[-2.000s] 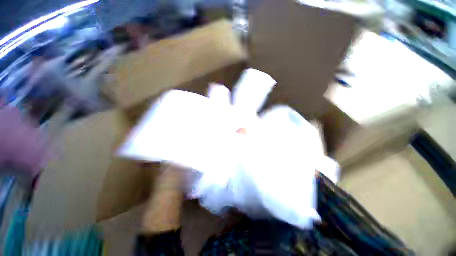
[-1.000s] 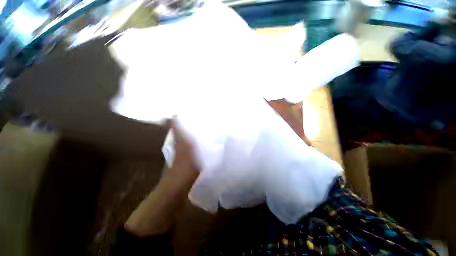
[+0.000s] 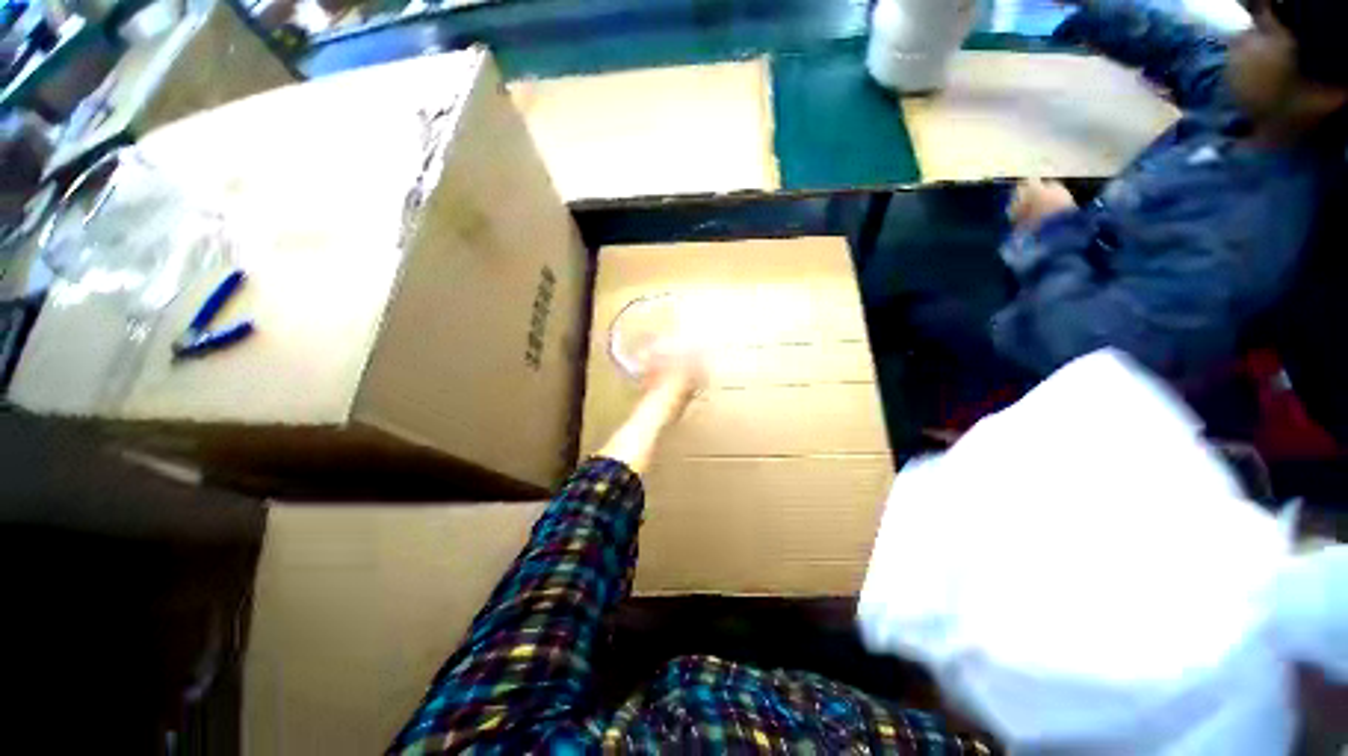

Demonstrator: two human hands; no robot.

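A clear round shade (image 3: pixel 628 328), seen as a shiny ring washed out by glare, lies on a flat brown cardboard surface (image 3: pixel 769 517) ahead of me. My left hand (image 3: pixel 668 387) reaches out to its near edge; its fingers are blurred, so I cannot tell whether they grip it. A large bundle of crumpled white bags (image 3: pixel 1094 561) is at the lower right, at the end of my right sleeve. My right hand does not show; the bundle or the frame edge hides it.
A closed carton (image 3: pixel 266 251) with blue-handled cutters (image 3: pixel 216 318) on top stands at left. A dark open carton with a raised flap (image 3: pixel 370 620) is at lower left. A person (image 3: pixel 1168 251) sits at right by a green bench (image 3: pixel 843 126) holding a white cylindrical item (image 3: pixel 917 42).
My view has swung right, from the open carton to the cardboard surface. My left hand has left the white bags and reached forward to the clear ring. The bags are now at lower right.
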